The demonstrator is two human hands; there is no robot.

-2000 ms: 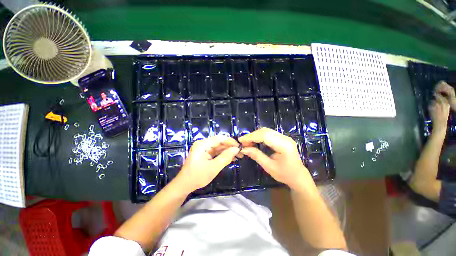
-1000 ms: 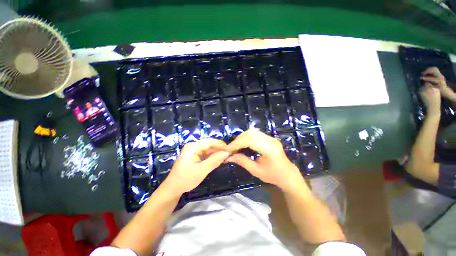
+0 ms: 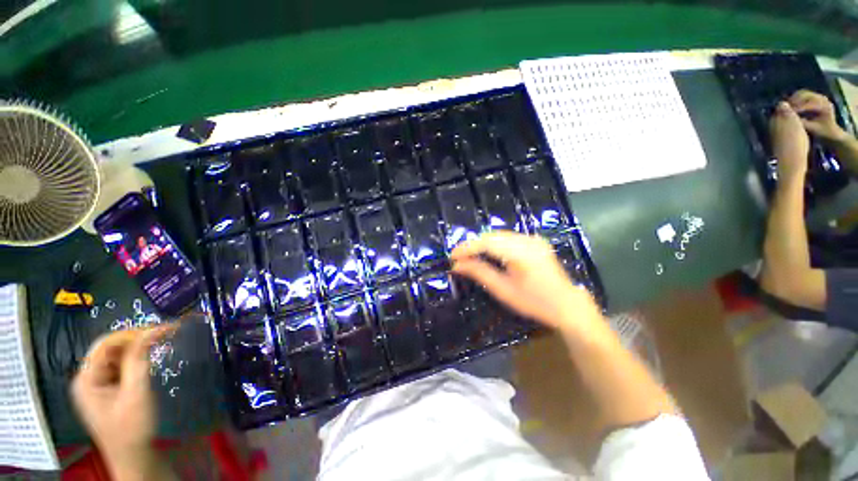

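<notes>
The shiny black blister tray (image 3: pixel 310 178) lies in front of me, tilted in view, with three rows of pockets. Dark glossy shapes in them are hard to tell from glare. My left hand (image 3: pixel 122 390) is off the tray's left side, blurred, at a heap of tiny white liner bits (image 3: pixel 162 357). Its thumb and fingertips are close together; I cannot tell if they hold anything. My right hand (image 3: pixel 522 277) is over the right part of the tray, thumb and fingers near each other. Anything between them is too small to see. A white sticker sheet (image 3: pixel 611 122) lies at the tray's upper right.
A fan (image 3: pixel 38 178), a lit phone (image 3: pixel 150 254) and a cable with a yellow tag (image 3: pixel 73 299) are at left. Another sheet (image 3: pixel 21 395) is at the left edge. White scraps (image 3: pixel 668 233) lie right. A neighbour's hands (image 3: pixel 800 117) work over a black tray (image 3: pixel 753 75). An open box (image 3: pixel 786 418) is below.
My hands were together over the tray; now they are apart. The left has moved down and left to the white bits, the right slightly right. The view has turned and shifted.
</notes>
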